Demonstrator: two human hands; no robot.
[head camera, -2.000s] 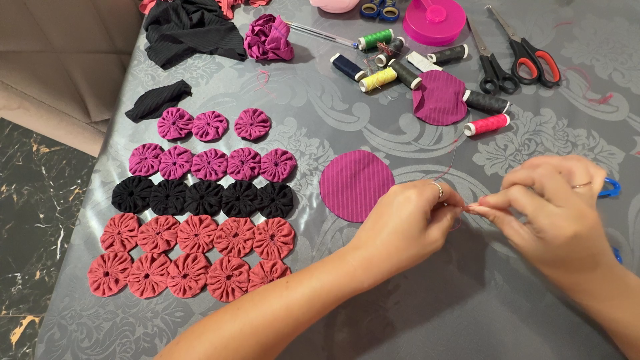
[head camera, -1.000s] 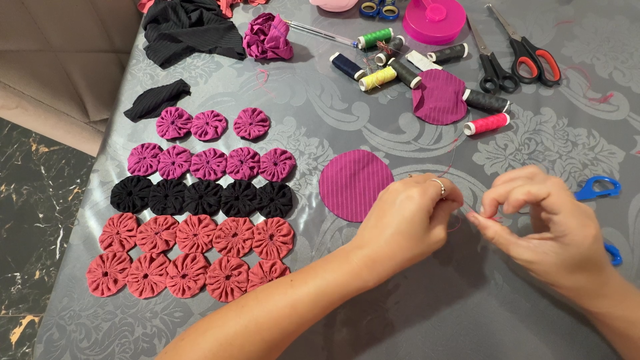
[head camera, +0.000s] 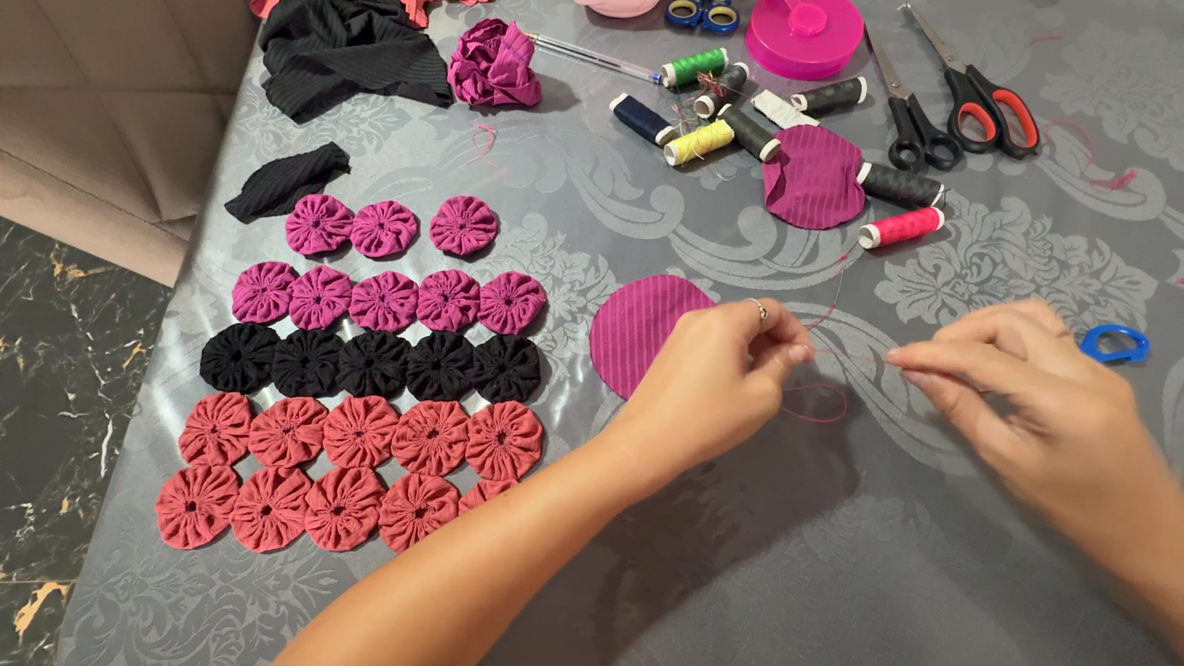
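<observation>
My left hand (head camera: 717, 370), with a ring on one finger, pinches a thin pinkish-red thread (head camera: 846, 354). The thread runs to the fingertips of my right hand (head camera: 1027, 379), which pinch it too; whether a needle is there cannot be told. A loop of thread hangs below my left fingertips, and a strand reaches up toward a bright pink thread spool (head camera: 902, 228). Partly under my left hand lies a striped magenta fabric circle (head camera: 643, 324). A second magenta fabric circle (head camera: 816, 180), its edge folded, lies beside the spools.
Rows of gathered fabric rosettes in magenta (head camera: 384, 301), black (head camera: 373, 363) and coral (head camera: 361, 433) lie at left. Farther back are black fabric (head camera: 351, 55), crumpled magenta fabric (head camera: 495, 65), a pen (head camera: 597, 57), several spools, a pink round container (head camera: 805, 37) and scissors (head camera: 985, 106). Blue-handled scissors (head camera: 1115, 343) lie partly behind my right hand.
My right hand has moved to the right, away from my left hand, and the thread between them now spans a wider gap. My left hand has stayed in about the same place.
</observation>
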